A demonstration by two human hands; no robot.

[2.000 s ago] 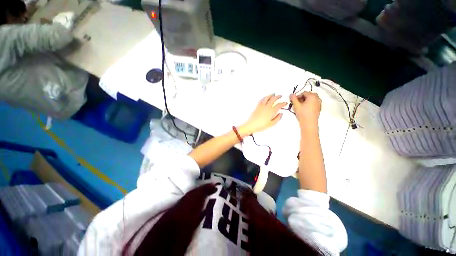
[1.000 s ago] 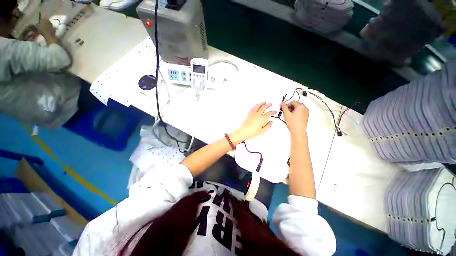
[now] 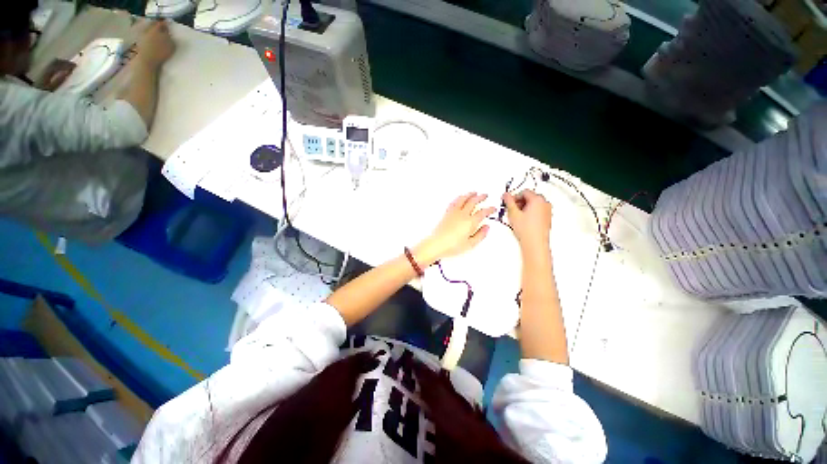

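Note:
A thin white panel (image 3: pixel 485 290) lies on the white bench in front of me, its near end by the bench edge. My left hand (image 3: pixel 461 227) rests on its far part, palm down, fingers spread. My right hand (image 3: pixel 529 216) pinches a small black connector (image 3: pixel 502 212) at the panel's far end, close to my left fingertips. A dark wire (image 3: pixel 456 279) curves on the panel to a white stick (image 3: pixel 455 343) near my lap. A loose lead (image 3: pixel 576 192) lies beyond my right hand and ends in a black plug (image 3: pixel 608 245).
Tall panel stacks (image 3: pixel 744 217) stand at the right. A grey box (image 3: pixel 317 68) with a red light, a power strip (image 3: pixel 325 147), a power meter (image 3: pixel 357 145) and a black disc (image 3: pixel 266 159) are at the left. A black cord hangs there. Another person (image 3: pixel 72 127) sits at far left.
The camera view has shifted slightly. My hands keep nearly the same pose at the connector. The other person's arm has moved across a white panel.

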